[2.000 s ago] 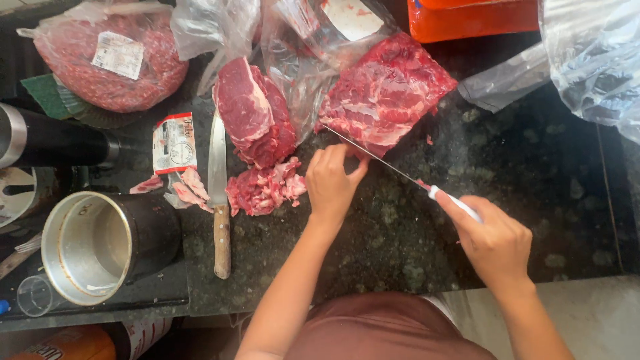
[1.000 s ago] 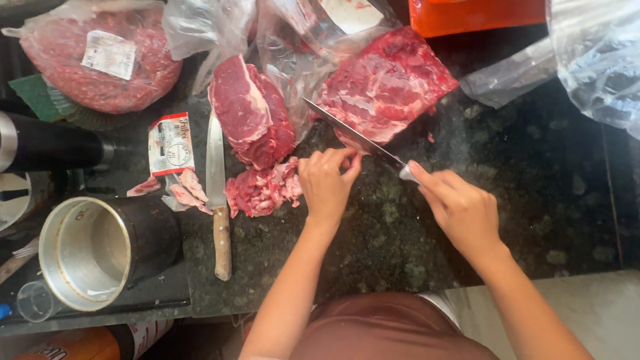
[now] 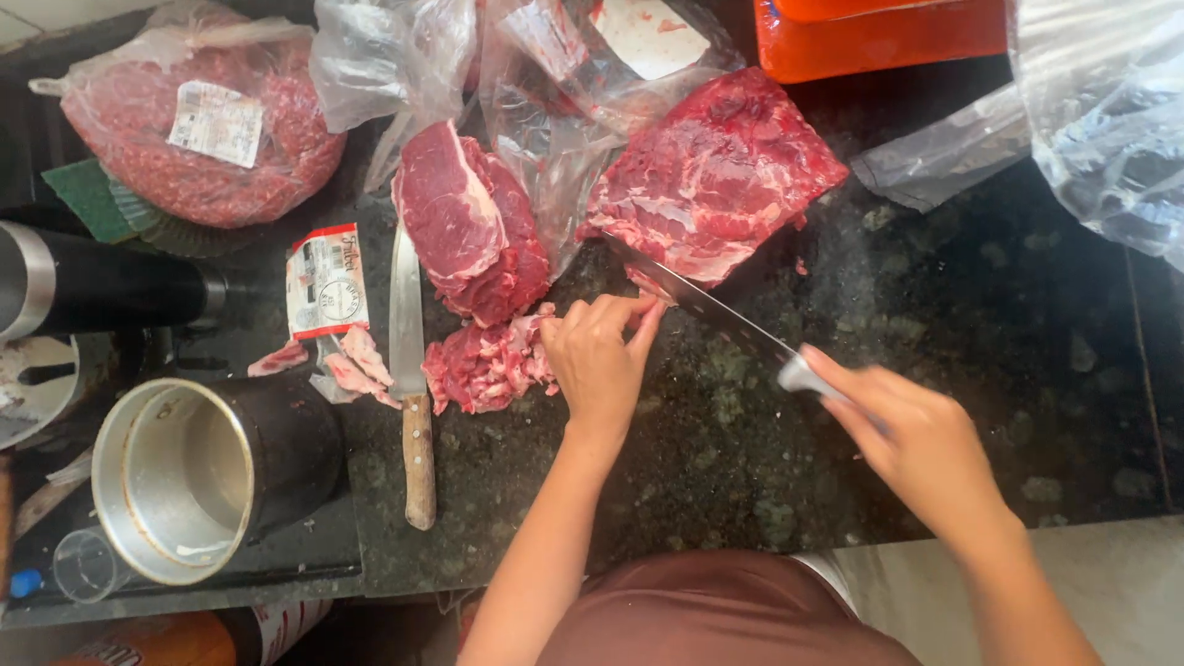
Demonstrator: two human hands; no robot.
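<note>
A large slab of raw beef [image 3: 717, 176] lies on the dark stone counter. My right hand [image 3: 902, 439] is closed round the white handle of a kitchen knife [image 3: 717, 310], whose blade lies along the slab's near left edge. My left hand [image 3: 601, 356] pinches a small strip of meat [image 3: 655, 289] at that edge, beside the blade. Left of my left hand is a pile of meat trimmings [image 3: 490, 365], with thick slices of beef [image 3: 467, 222] just behind it. A second knife with a wooden handle [image 3: 418, 462] rests on the counter, left of the trimmings.
A bag of ground meat [image 3: 208, 120] sits at the back left. An aluminium pot [image 3: 176, 481], a clear plastic cup [image 3: 88, 564] and a black cylindrical container [image 3: 102, 282] stand at left. Plastic bags [image 3: 546, 120] lie behind the beef, near an orange container [image 3: 879, 37].
The knife in my right hand first moved up and left over the slab's edge, then back down slightly to the right. My left hand has stayed near the same edge.
</note>
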